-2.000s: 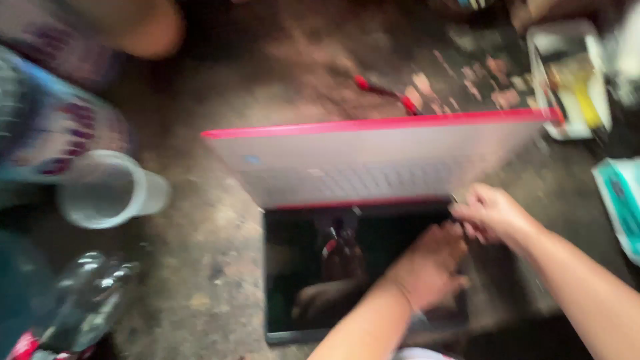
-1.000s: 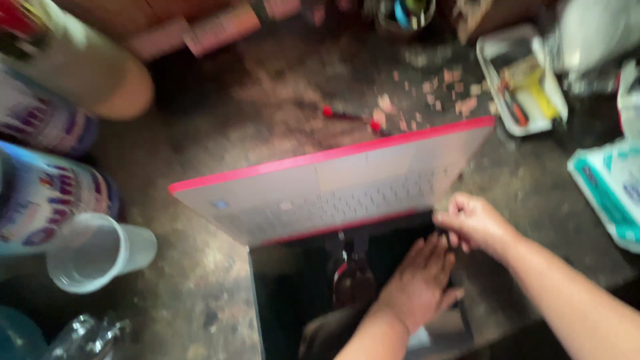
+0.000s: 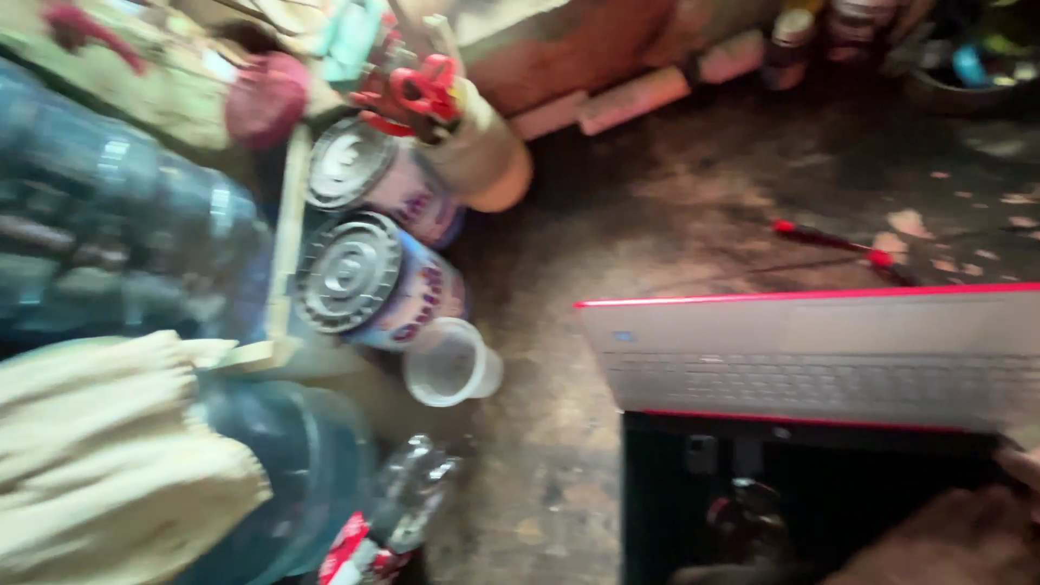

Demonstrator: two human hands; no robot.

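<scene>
A red-edged laptop lies opened with its dark screen flat on the worktop and its grey keyboard half standing up behind, at the lower right. Over the screen, at the bottom right edge, is my blurred left hand; whether it touches the glass is unclear. Only some fingertips of my right hand show at the right edge, by the corner where screen and keyboard half meet; the rest is cut off. Behind the laptop lies a red and black screwdriver-like tool, near pale scraps.
To the left stand two lidded cans, a clear plastic cup, a holder with red-handled scissors, and a clear bottle. Large blue water jugs and a beige cloth fill the far left.
The view has swung strongly to the left, so the laptop and hands now sit at the right edge. Both hands remain by the laptop's screen and hinge corner.
</scene>
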